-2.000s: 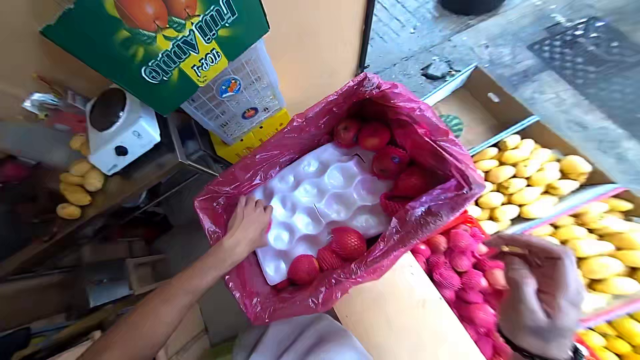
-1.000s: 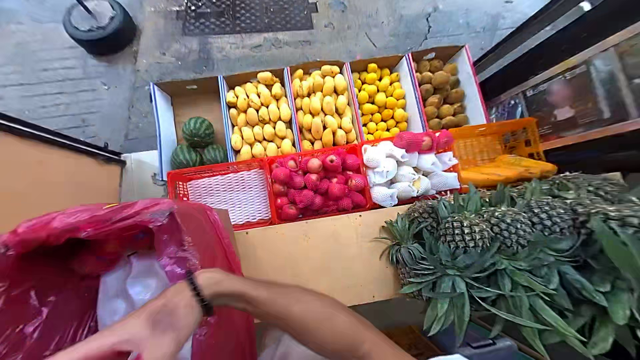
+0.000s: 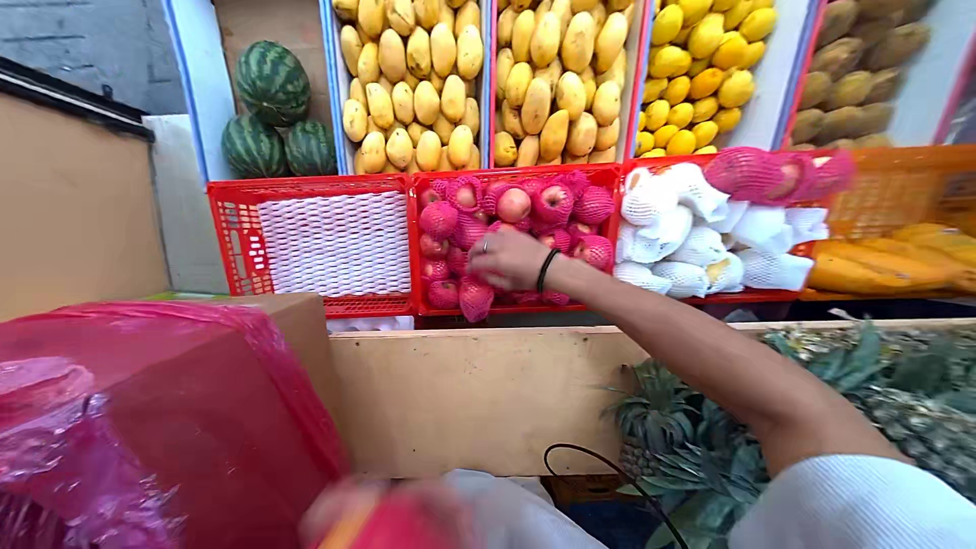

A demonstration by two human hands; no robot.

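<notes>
My right hand (image 3: 509, 261), with a black band at the wrist, reaches down onto apples in pink foam nets (image 3: 553, 203) in a red plastic crate (image 3: 616, 229). Its fingers touch the netted fruit near the crate's front edge; whether they grip one is hidden. Low in the view, my left hand (image 3: 335, 512) is blurred and holds a red and yellow fruit (image 3: 408, 524), probably an apple. Left of it stands a cardboard box lined with pink plastic film (image 3: 191, 404); its inside is mostly out of sight.
A red crate with white foam netting (image 3: 335, 242) adjoins the apples. Beyond are watermelons (image 3: 273, 82), mangoes (image 3: 442, 95) and yellow fruit (image 3: 698, 72). White-netted fruit (image 3: 698, 248) lies to the right. A wooden board (image 3: 480, 396) runs before the crates; pineapples (image 3: 915, 419) are at lower right.
My right hand has moved from over the pink-lined box to the apple crate. My left hand has come into view at the bottom with a fruit. The view has shifted.
</notes>
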